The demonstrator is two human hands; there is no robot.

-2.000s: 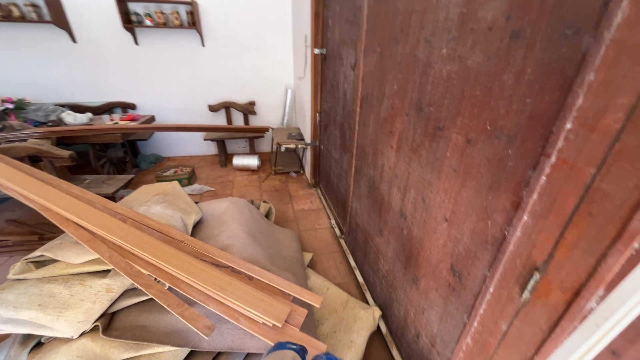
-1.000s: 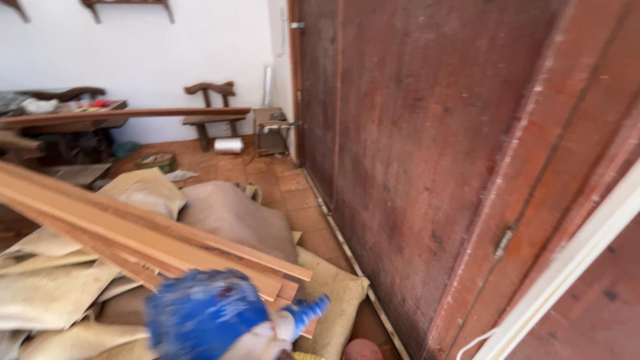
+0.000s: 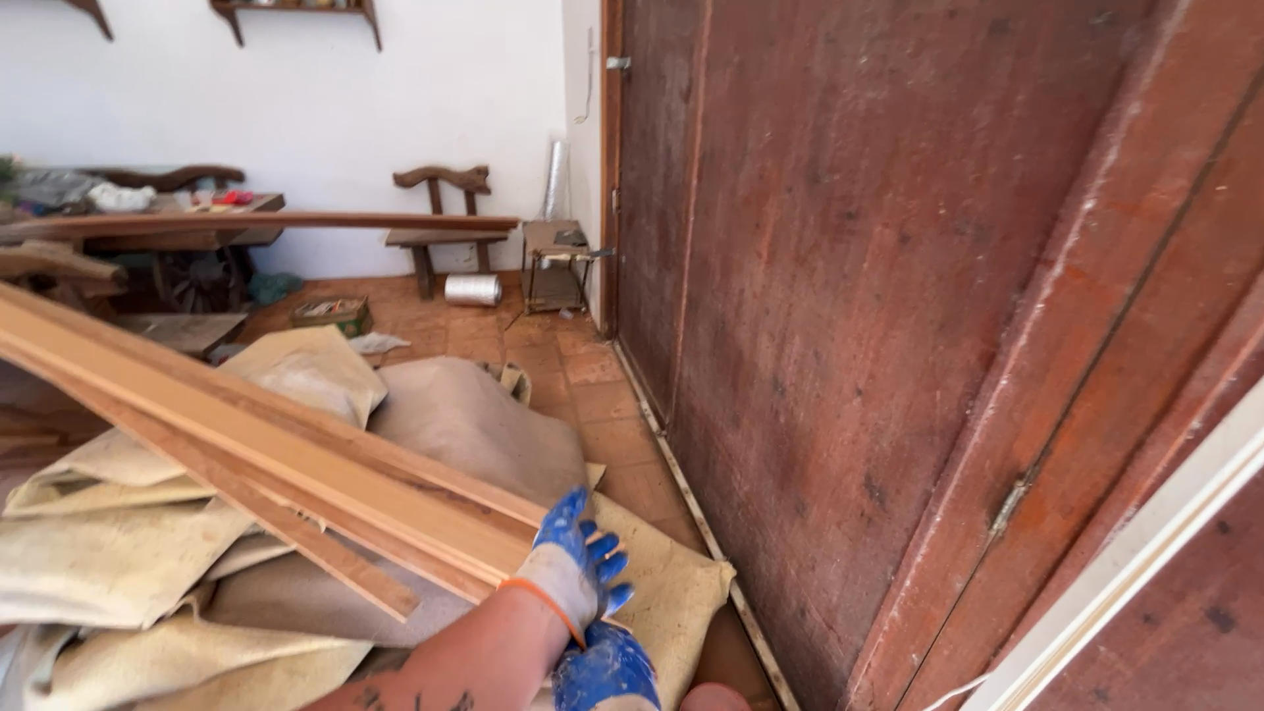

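Observation:
My left hand (image 3: 581,561), in a blue-coated work glove with an orange-edged cuff (image 3: 538,595), is over the near ends of a stack of wooden boards (image 3: 395,484), its fingers apart and holding nothing. Just below it, at the bottom edge, my right hand (image 3: 607,667) wears a similar blue glove and grips the left glove's cuff at the wrist; its fingertips are partly hidden. The boards slant from the far left over crumpled beige sheets (image 3: 118,553).
A large reddish-brown wooden door (image 3: 869,296) fills the right side, with a white strip (image 3: 1126,553) near the corner. Behind are a wooden chair (image 3: 444,237), a small stand (image 3: 555,267), a silvery roll (image 3: 473,289), a box (image 3: 333,315) and a cluttered table (image 3: 267,201).
Only blue glove tips showed at the bottom edge at first, then one raised blue-gloved hand. Now the bare left forearm and both gloved hands are in view, with the right at the left cuff.

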